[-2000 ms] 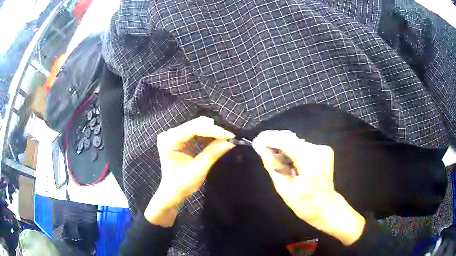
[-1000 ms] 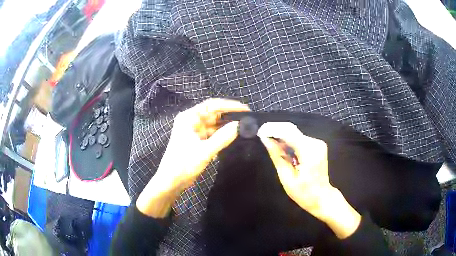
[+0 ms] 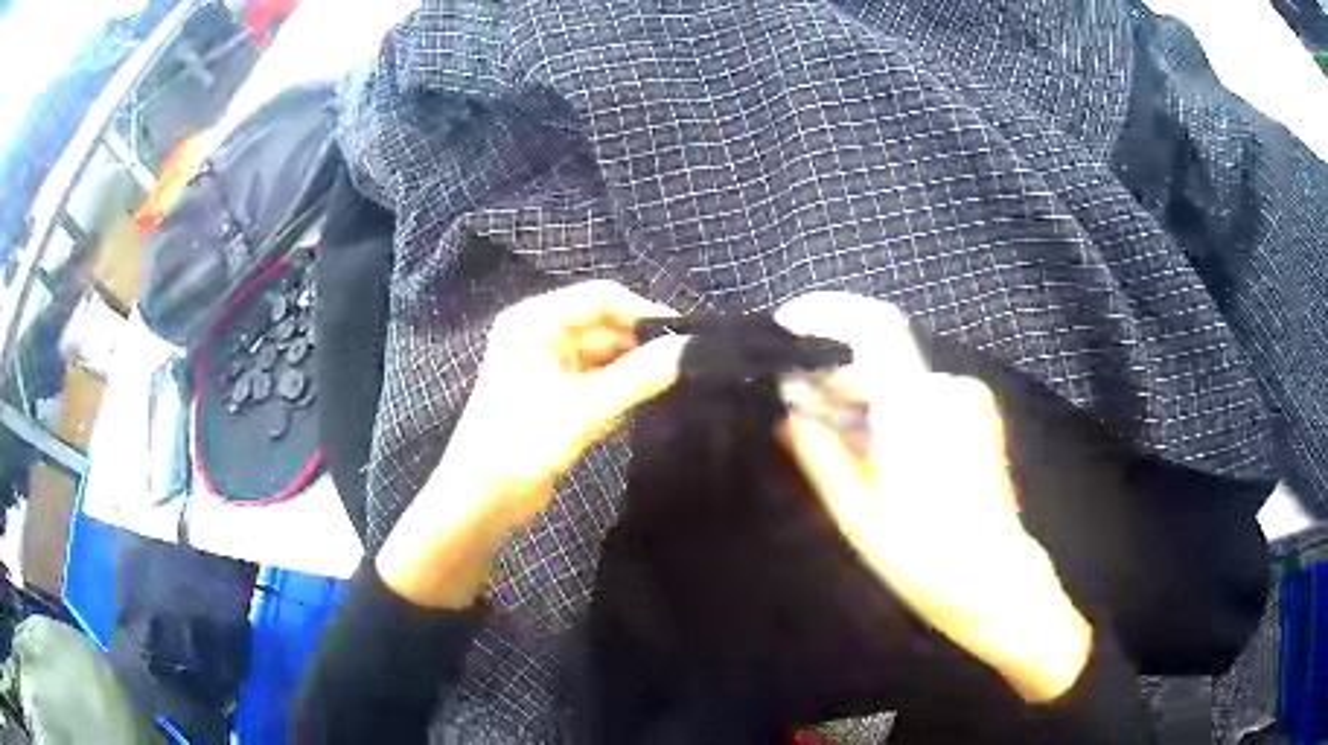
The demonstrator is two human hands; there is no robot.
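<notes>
The dark jacket with a white grid check (image 3: 816,160) covers most of the view. Its black lining (image 3: 714,539) is turned up over the lap. My left hand (image 3: 546,408) pinches the black front edge (image 3: 728,338) between thumb and fingers. My right hand (image 3: 932,480) is at the same edge just to the right, fingers curled, with a blurred reddish and blue item, perhaps thread snips (image 3: 842,408), in its grip. No needle or thread can be made out. The button seen earlier at the edge cannot be made out.
Loose black buttons (image 3: 277,349) lie in a black holder with a red rim (image 3: 219,488) on the white tabletop (image 3: 270,536) at left. A flat pale-topped object (image 3: 171,437) is beside it. Blue crates (image 3: 291,640) stand below. An olive cloth (image 3: 66,677) is lower left.
The round button facing me between my fingertips a second ago no longer shows. My right hand has moved slightly right, its fingers now around the edge. My left hand still pinches the edge.
</notes>
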